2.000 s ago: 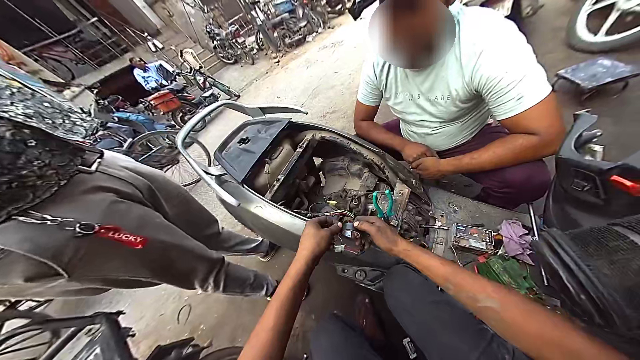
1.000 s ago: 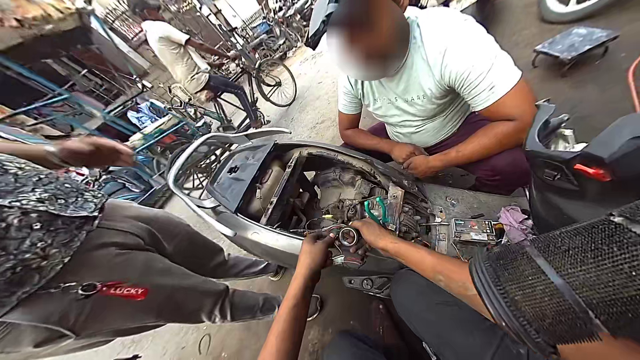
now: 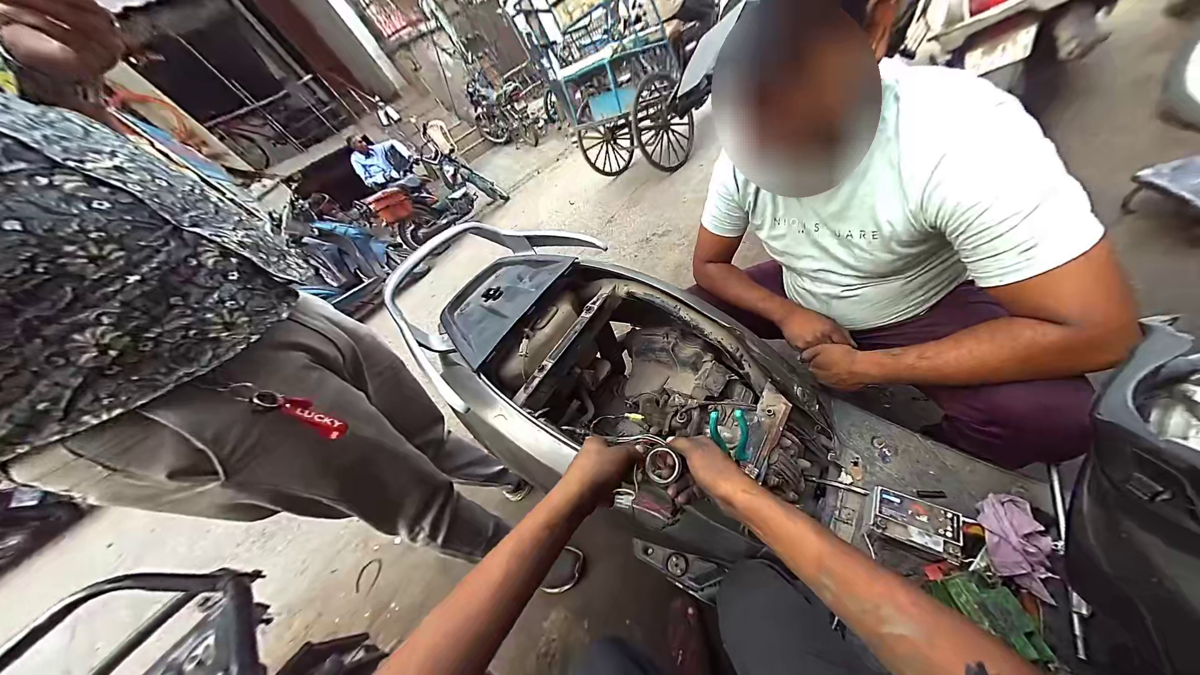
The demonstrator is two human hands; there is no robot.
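My left hand (image 3: pixel 603 469) grips wires at the near edge of an opened scooter body (image 3: pixel 525 427). Close to its right, my right hand (image 3: pixel 710 466) pinches the same wires. Between my hands hangs a roll of tape (image 3: pixel 663 465), its ring facing up. Just beyond my right hand, pliers with teal handles (image 3: pixel 729 433) rest among the engine parts (image 3: pixel 675 366). A yellow connector (image 3: pixel 635 417) shows on a thin wire past my left hand. My fingertips are partly hidden.
A person in a pale shirt (image 3: pixel 956 197) squats across the scooter; another person (image 3: pixel 356 403) stands at left. On the footboard lie a battery (image 3: pixel 917 521), a purple cloth (image 3: pixel 1015 544) and green material (image 3: pixel 994 614). A black metal frame (image 3: pixel 230 619) is at bottom left.
Both my hands have stayed together at the scooter's near edge. The standing person's raised hand has moved up. The view has swung noticeably.
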